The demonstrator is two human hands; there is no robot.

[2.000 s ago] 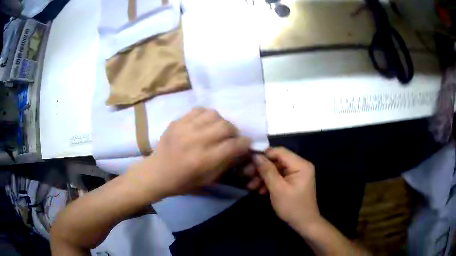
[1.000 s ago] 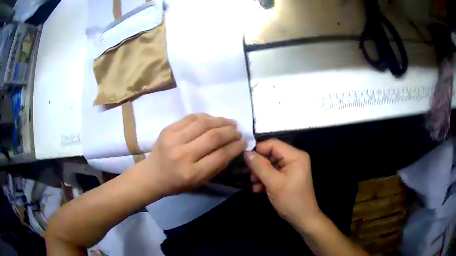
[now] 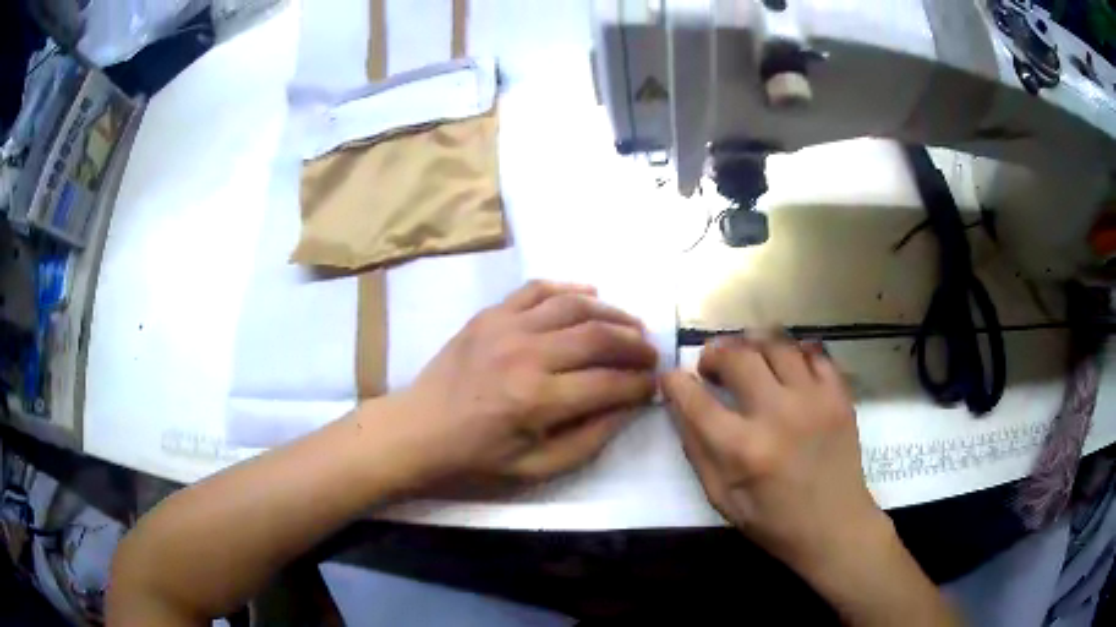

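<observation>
The pale main panel (image 3: 294,331) lies on the white table, left of the needle. A tan-gold pocket bag (image 3: 404,196) lies on it under a pale welt (image 3: 404,108), with a tan strip (image 3: 371,331) below. My left hand (image 3: 526,380) lies on the panel near its right edge, fingers together. My right hand (image 3: 771,429) is at that edge, its thumb and fingertips close to my left fingertips, slightly blurred. Whether it pinches the cloth is partly hidden. The presser foot area (image 3: 742,221) is above and right of my hands.
The white sewing machine (image 3: 844,86) spans the upper right. Black shears (image 3: 961,331) lie right of the needle. A pinkish tassel (image 3: 1062,453) hangs at the right edge. Printed ruler markings (image 3: 930,453) run along the table front. Boxes (image 3: 74,159) stand at the left.
The view has shifted, bringing the machine head into sight. My hands and the panel edge have moved from the table's front edge onto the tabletop, nearer the needle.
</observation>
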